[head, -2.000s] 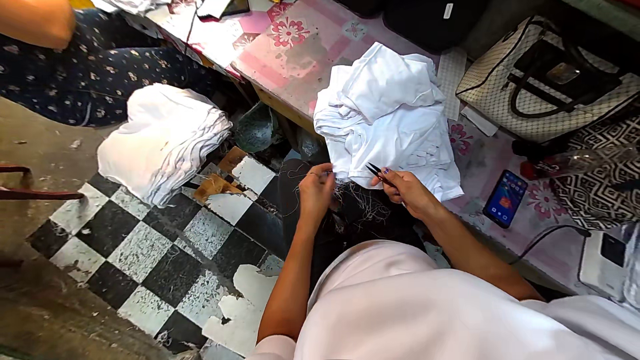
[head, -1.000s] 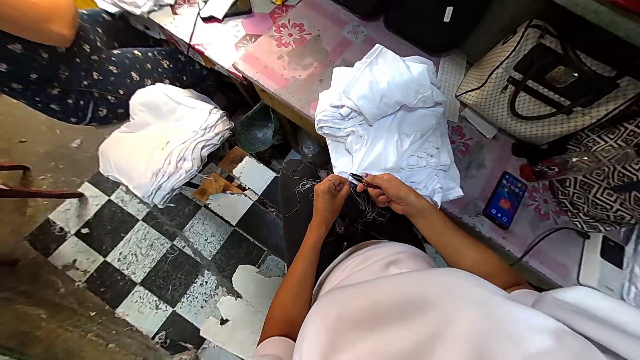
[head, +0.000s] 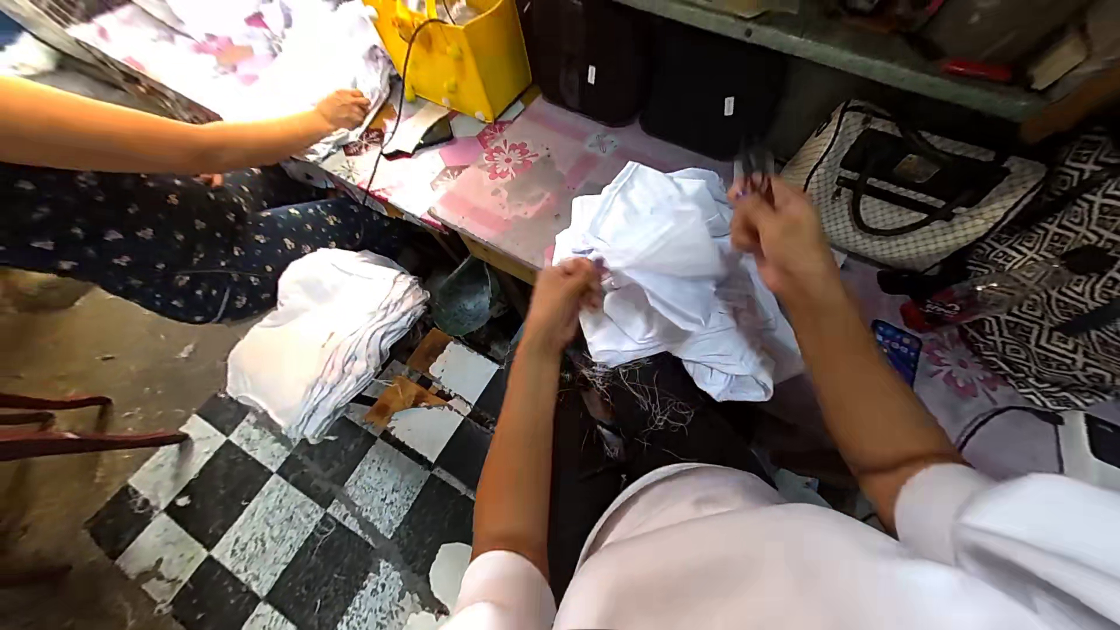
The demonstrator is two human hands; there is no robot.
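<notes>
White fabric garments (head: 665,245) lie in a loose heap at the edge of a table with a pink floral cover. My left hand (head: 569,297) grips the heap's left edge, fingers closed on the cloth. Raised at the heap's right side, my right hand (head: 779,227) is blurred and holds a small dark thread snipper (head: 754,166), its tips pointing away from me. Whether that hand also has hold of cloth cannot be told. Loose cut threads (head: 652,398) lie on the dark cloth over my lap, just below the heap.
Another person's arm (head: 201,140) rests at white cloth on the left, near a yellow bag (head: 464,61). A folded white stack (head: 328,332) sits lower left. A checked handbag (head: 910,184), a phone (head: 897,350) and a plastic bottle (head: 980,293) are on the right.
My hands were together at the heap's near edge; now they are apart, the right one raised with the snipper. The heap's top cloth has shifted. The view has moved, showing the yellow bag.
</notes>
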